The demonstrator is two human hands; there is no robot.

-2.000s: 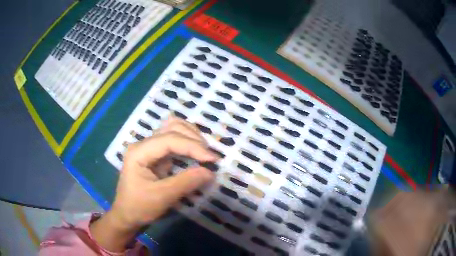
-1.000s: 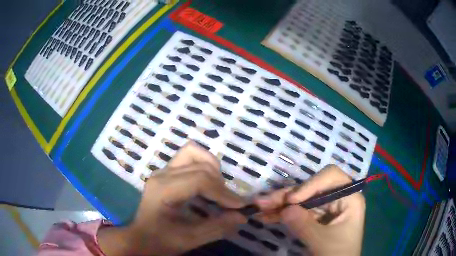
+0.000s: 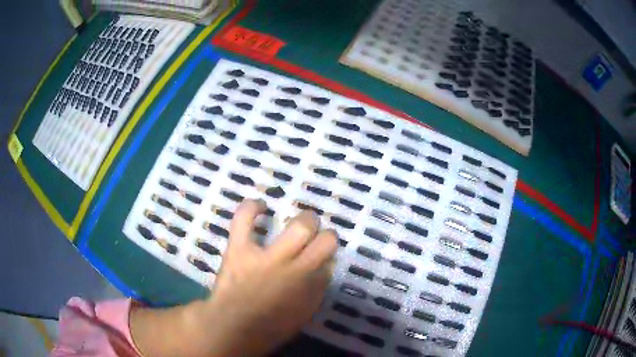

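Observation:
The main white foam tray [image 3: 150, 209] lies in the centre with rows of dark narrow parts, some with tan or silvery portions. My left hand [image 3: 268, 279], in a pink sleeve, is over the lower middle of the tray, palm down, fingers bent and pointing at the slots. Its fingertips are at the tray; whether they pinch a part is hidden and blurred. My right hand is out of the picture. A blurred red wire [image 3: 586, 325] shows at the lower right; the probe is not in view.
A left foam tray [image 3: 66, 157] with dark parts lies inside yellow tape. An upper-right tray [image 3: 380, 49] has dark parts crowded on its right side. A red label [image 3: 247, 42] lies above the main tray. Stacked trays [image 3: 164, 8] stand upper left. A phone-like device [image 3: 620, 183] is at right.
A second ago both hands met over the tray, the right holding the black probe at a small dark part. Now my right hand and probe are gone, and my left hand is down at the tray.

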